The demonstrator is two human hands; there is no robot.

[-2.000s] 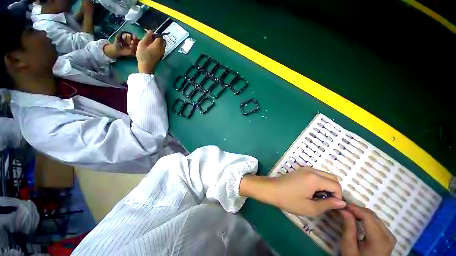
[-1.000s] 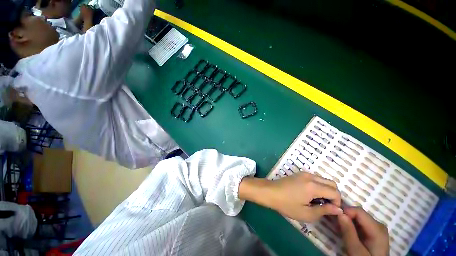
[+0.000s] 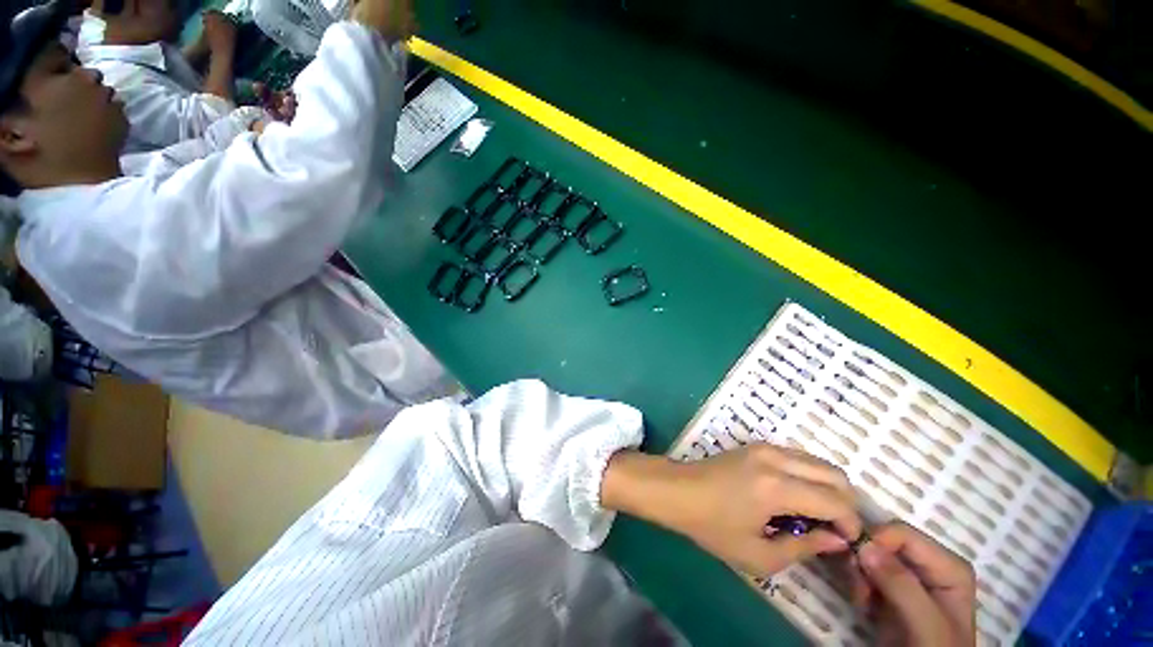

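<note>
My left hand (image 3: 771, 499) is over the lower left part of the slotted tray (image 3: 929, 423), its fingers closed on a black frame (image 3: 797, 523) that is mostly hidden by them. My right hand (image 3: 923, 584) meets it at the fingertips, thumb and finger pinched at the frame's end; a tiny dark thing shows there, too small to name. The white tray has rows of dumbbell-shaped recesses. Dark small parts (image 3: 774, 382) lie in the rows at its left side; many other recesses look tan.
Rows of black frames (image 3: 516, 225) lie on the green bench, with one apart (image 3: 625, 286). A blue bin (image 3: 1098, 588) stands at the tray's right edge. A yellow strip (image 3: 759, 234) edges the bench. A smocked person (image 3: 215, 228) sits at left near a white card (image 3: 433, 123).
My hands stay together over the tray, with the frame slightly turned and shifted left. The neighbour's raised arm has come lower. The view has moved a little.
</note>
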